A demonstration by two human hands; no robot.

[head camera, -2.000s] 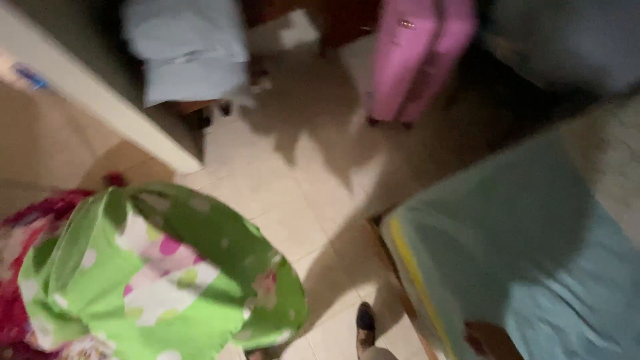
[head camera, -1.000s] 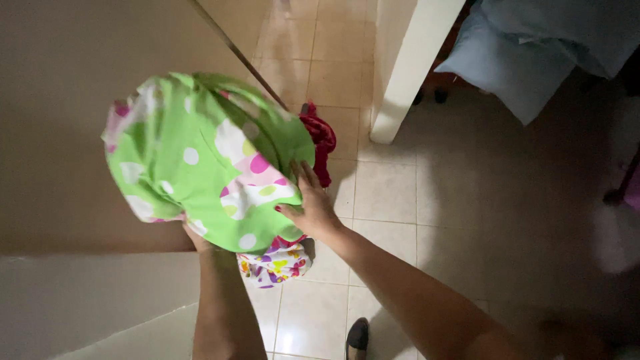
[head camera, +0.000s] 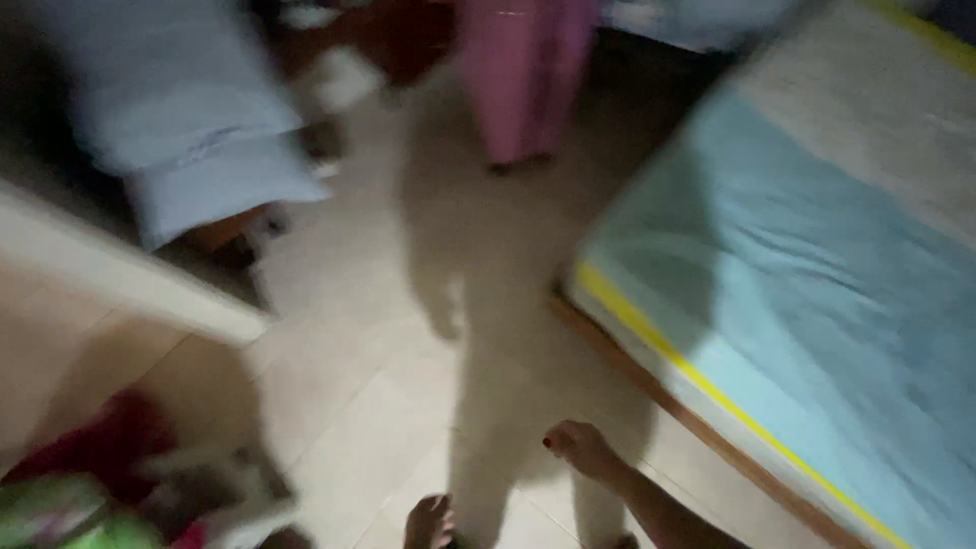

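Observation:
My right hand (head camera: 583,450), with dark red nail polish, hangs over the tiled floor near the bed's wooden edge and holds nothing that I can see; its fingers look loosely curled. Low in the view, my left hand (head camera: 428,522) is partly cut off by the bottom edge, with no cloth in it. The green dotted fabric (head camera: 61,511) lies in a heap at the lower left, together with a dark red cloth (head camera: 114,435) and some pale cloth. Both hands are apart from this heap. The view is blurred.
A bare mattress (head camera: 823,259) with a light blue cover and yellow piping rests on a wooden bed base (head camera: 709,435) at the right. A pink suitcase (head camera: 522,76) stands at the top. Pale blue pillows (head camera: 198,130) are stacked at the upper left, beyond a white wall edge (head camera: 145,282).
One second ago both my hands were on the green dotted fabric; they have let it go, and it is in the heap at the lower left. The view has swung toward the bed.

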